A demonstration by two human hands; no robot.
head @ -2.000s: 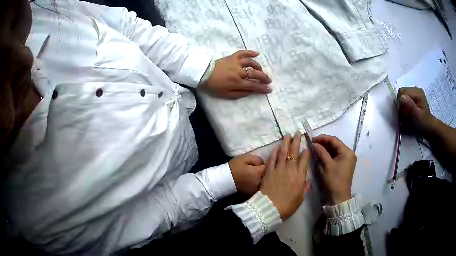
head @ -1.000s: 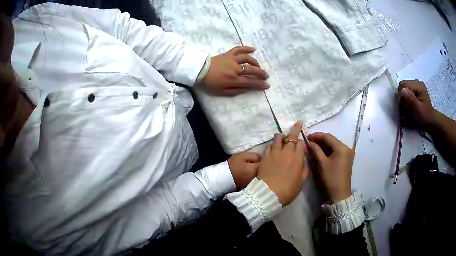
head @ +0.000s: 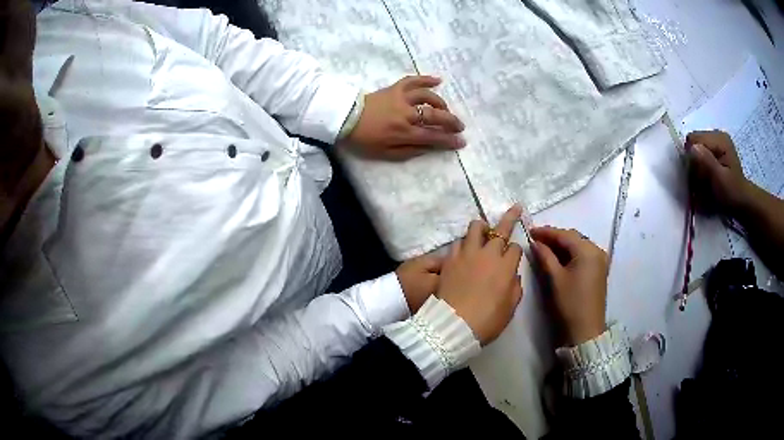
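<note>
A pale grey-green garment with a faint pattern lies flat, a dark line running down its middle. My left hand wears a ring and lies at the hem beside the lower end of that line, one finger stretched onto the cloth. My right hand is just right of it, thumb and forefinger pinching the end of a thin tape measure at the hem edge. Most of that tape is hidden. A pale loop, likely tape, shows beside my right cuff.
A person in a white buttoned shirt stands at the left, one hand on the garment, the other beside my left hand. Another person's hand at the right holds a red striped stick near written paper. A black bag lies lower right.
My left hand has drawn back slightly from the hem, its fingers more bent. The tape end between my hands has tilted and shows less. The red stick now stands more upright in the picture.
</note>
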